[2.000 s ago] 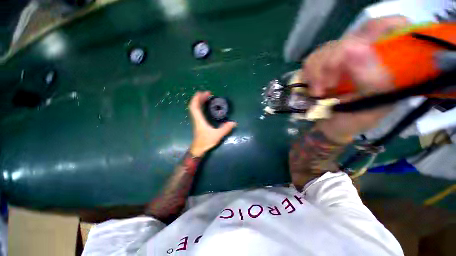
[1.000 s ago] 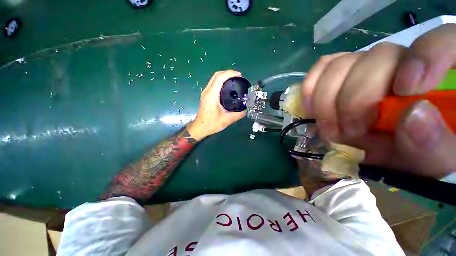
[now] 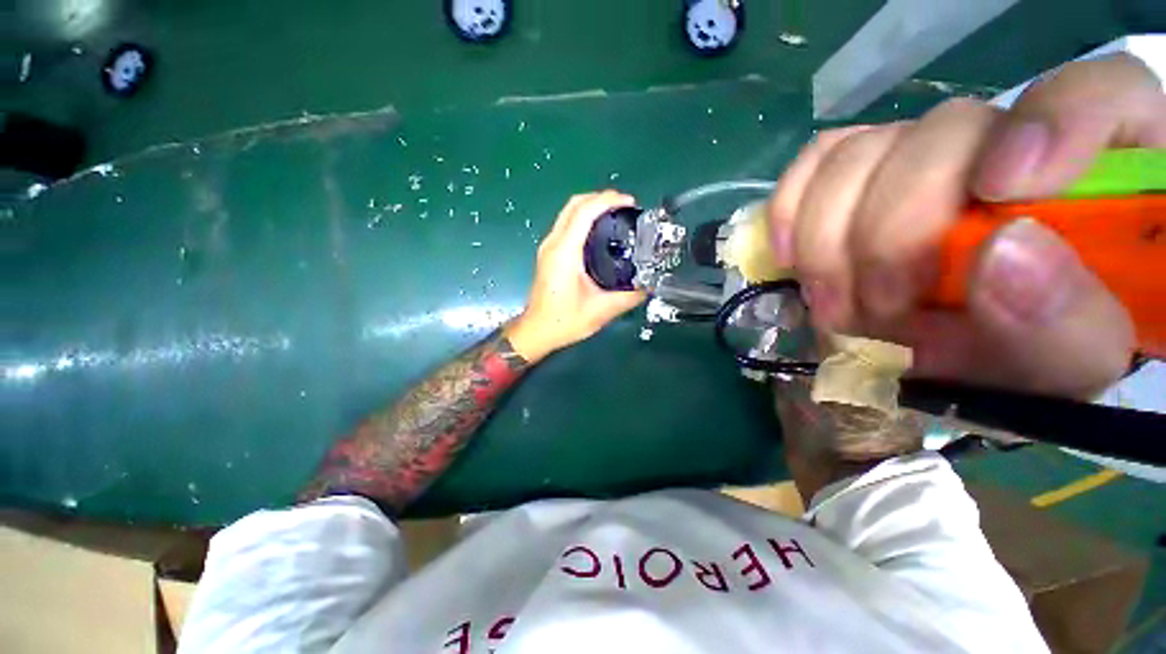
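My left hand (image 3: 572,284) is closed around a round black housing (image 3: 609,248) on the green belt, thumb and fingers on its sides. My right hand (image 3: 940,243) grips the orange screwdriver (image 3: 1055,262) with its lime-green lever (image 3: 1125,175), close to the camera. The shiny metal jaw head (image 3: 657,252) at the driver's tip is over the right part of the housing and hides it. Whether a screw sits in the jaws cannot be told. A clear hose (image 3: 729,189) and a black hose loop (image 3: 724,335) show by the nozzle.
Housings with pale faces lie along the far part of the green belt (image 3: 256,422), one at top centre (image 3: 478,15), one right of it (image 3: 711,23), one at left (image 3: 127,69). Small screws (image 3: 441,185) are scattered on the belt. A grey post (image 3: 908,51) stands at upper right. Cardboard boxes (image 3: 77,581) are below the belt edge.
My left hand, open beside the housing at first, has closed around it. The driver has come left from the right side, its jaw head now over the housing. The far housings have shifted in view.
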